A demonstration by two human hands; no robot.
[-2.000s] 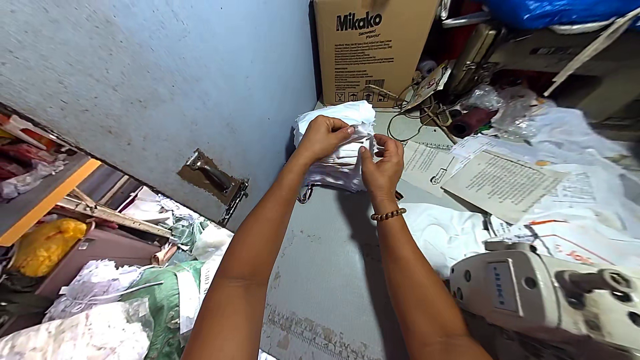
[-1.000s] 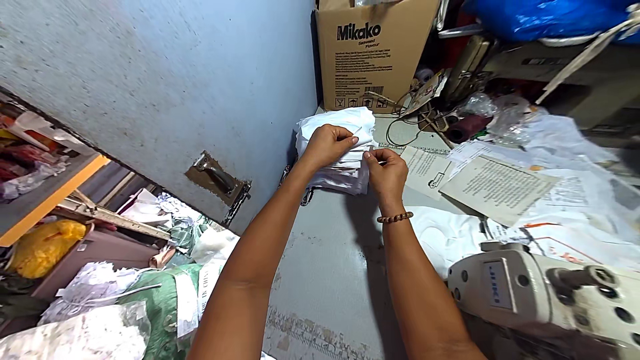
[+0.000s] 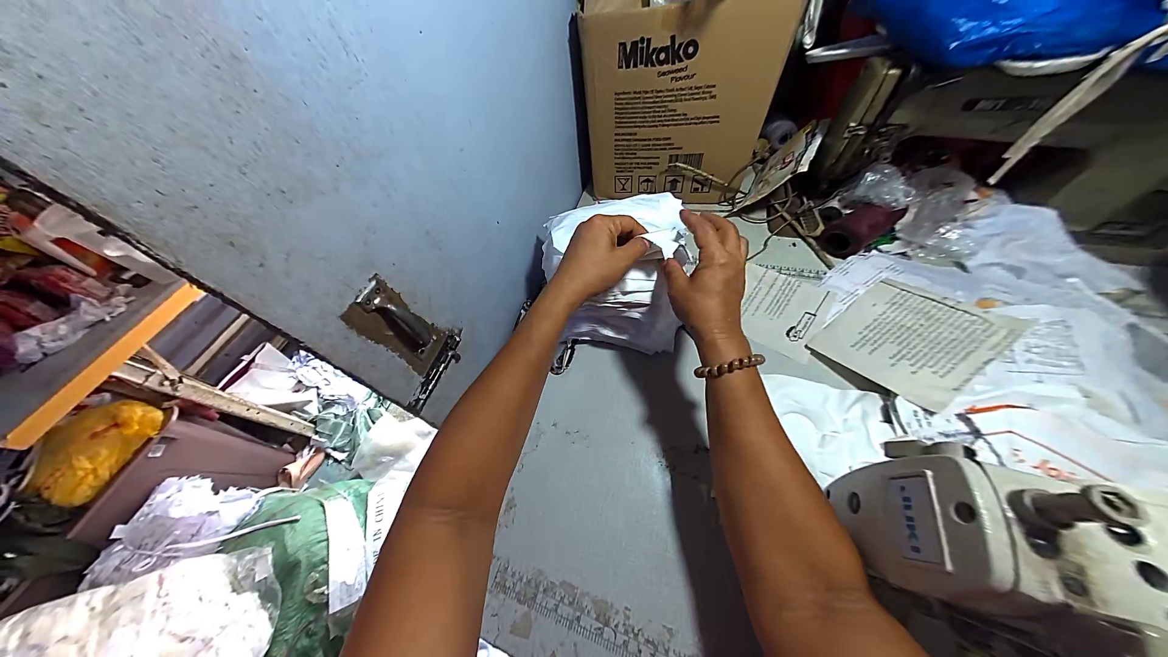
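A stack of folded white fabric pieces [image 3: 630, 315] rests at the far end of the grey worktable [image 3: 593, 474], close to the blue-grey wall panel. My left hand [image 3: 607, 251] pinches the edge of a white piece on top of the stack between thumb and fingers. At the stack's right side is my right hand [image 3: 712, 269], its fingers apart and curved around the corner of that piece; whether it grips the cloth is hard to tell. A brown beaded bracelet [image 3: 730, 367] circles the right wrist.
Behind the stack stands a cardboard box [image 3: 684, 109]. Printed sheets [image 3: 912, 338], white cloth and a dark red thread spool [image 3: 853, 230] lie to the right. A sewing machine head [image 3: 967, 520] occupies the lower right. A metal door handle [image 3: 397, 315] juts from the panel at left.
The fingers of my right hand, closed together a second ago, have spread at the stack's right edge. A white flap now stands raised between my hands.
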